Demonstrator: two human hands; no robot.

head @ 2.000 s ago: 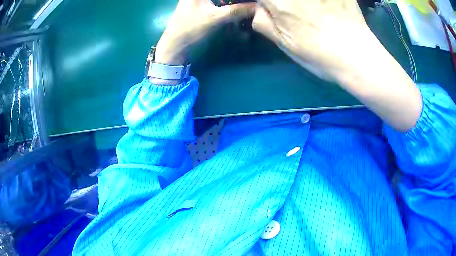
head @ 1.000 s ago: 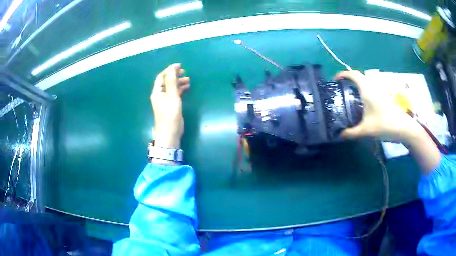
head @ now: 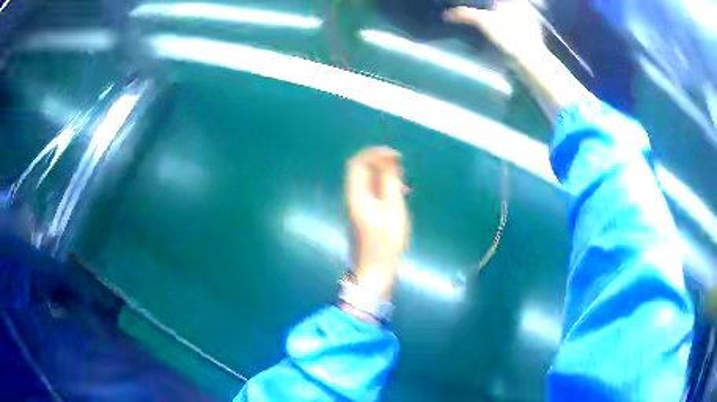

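Observation:
My left hand is blurred over the middle of the green surface. Its fingers look loosely curled, and no object shows in it. My right hand reaches to the top edge of the picture, with one finger stretched left against a dark, blurred shape. I cannot tell whether it touches or holds that shape. A thin wire lies on the green surface to the right of my left hand. The black module cannot be made out clearly.
A long white strip crosses the upper part of the green surface. A clear-sided rack stands at the left. Dark blue material lies at the lower left. Bright reflections streak the surface.
The view has swung and tilted. My right hand has left the module's ringed right end and is stretched far up. The module, white sheet and tin can no longer show clearly.

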